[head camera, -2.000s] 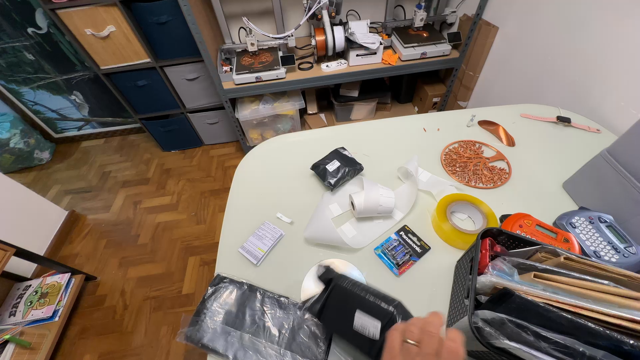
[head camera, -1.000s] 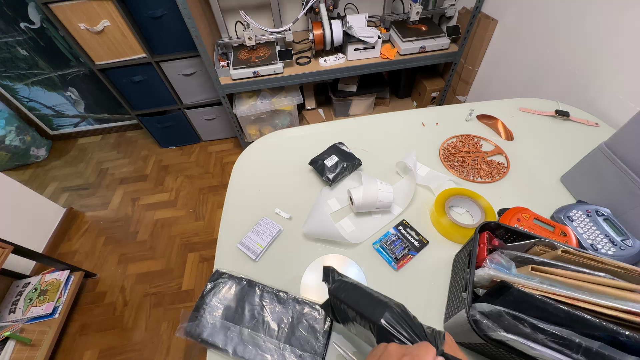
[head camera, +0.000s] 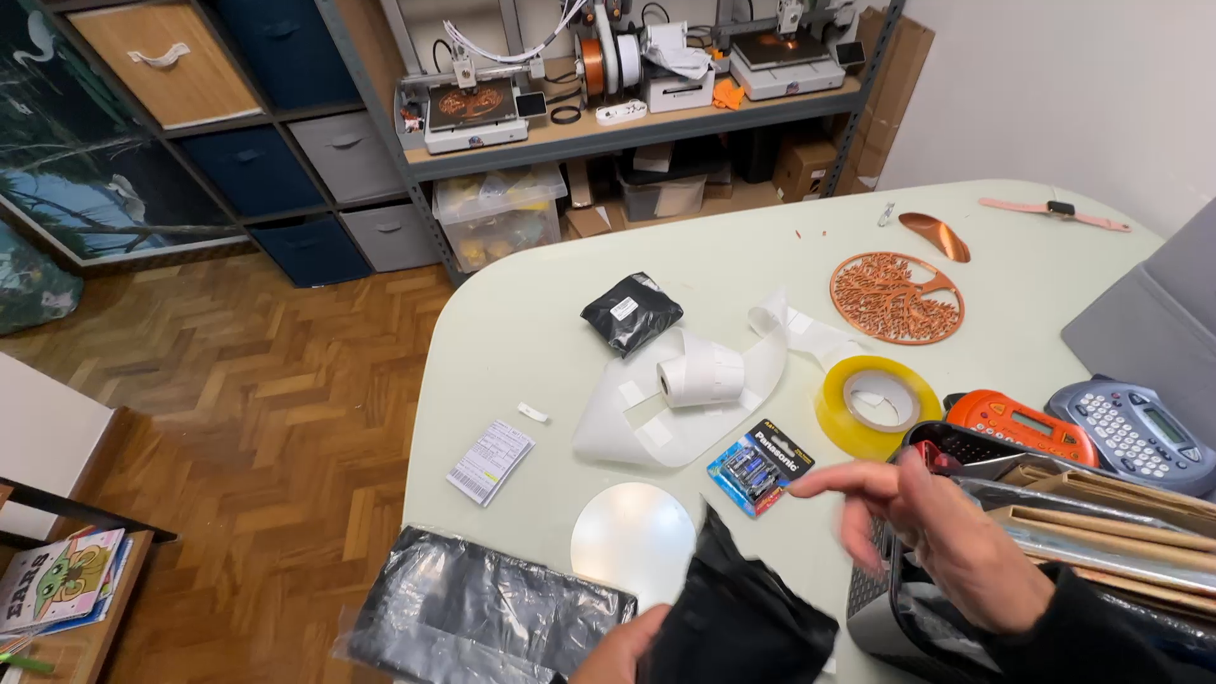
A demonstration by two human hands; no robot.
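My left hand [head camera: 617,655] is at the bottom edge and grips a black plastic mailing bag [head camera: 736,608]. My right hand [head camera: 950,532] is raised over the basket's near side, fingers spread, holding nothing. A flat black plastic bag [head camera: 503,598] lies at the lower left of the table, beside a round shiny disc [head camera: 632,537]. Between the disc and my right hand lies a Panasonic battery pack [head camera: 760,467]. Behind it are a label roll [head camera: 703,375] with its backing strip unwound, a wrapped black parcel [head camera: 632,312] and a roll of yellowish packing tape [head camera: 879,404].
A dark basket [head camera: 869,608] of envelopes stands at the right, by an orange label maker [head camera: 1021,426] and a grey one [head camera: 1135,432]. Printed slips [head camera: 491,462] lie left. A copper-coloured tree disc [head camera: 898,297] lies farther back. Shelving [head camera: 617,138] with 3D printers stands behind the table.
My right hand has come off the black bag and risen to the right, its fingers spread. The bag has shifted right and now stands more upright, showing more of the shiny disc.
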